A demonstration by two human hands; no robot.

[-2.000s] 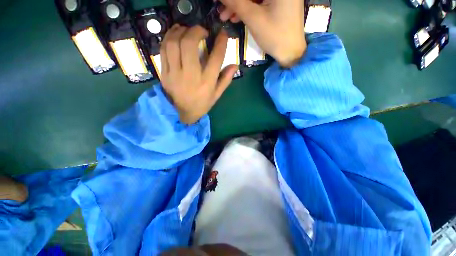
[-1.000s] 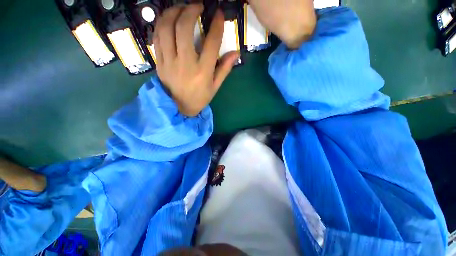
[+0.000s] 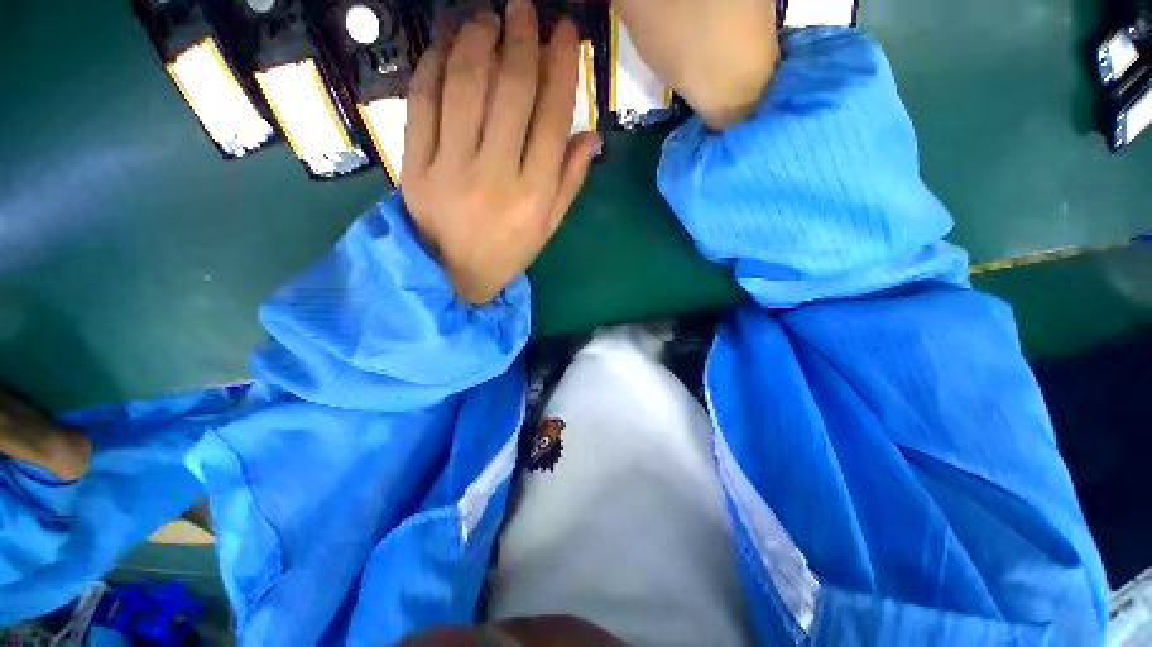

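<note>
Several black device units (image 3: 289,91) lie in a row on the green bench along the top edge, each with a white rectangle edged in yellow at the near end. Some show a round pale disc at the far end. My left hand (image 3: 493,158) lies flat, palm down, over units in the middle of the row, fingers stretched forward and fairly close together; whether it grips one is hidden. My right hand (image 3: 708,51) reaches past the top edge, so its fingers are out of the picture. A unit (image 3: 636,76) shows between my hands.
The green bench (image 3: 139,278) runs across the view. More black units (image 3: 1128,89) lie at the far right edge. At the lower left are another person's arm in a blue sleeve (image 3: 114,468) and a blue object (image 3: 152,609) below it.
The row has shifted up in the picture, so more of it is cut off. My left fingers have stretched forward and drawn closer together. My right hand's fingers have gone out of the picture.
</note>
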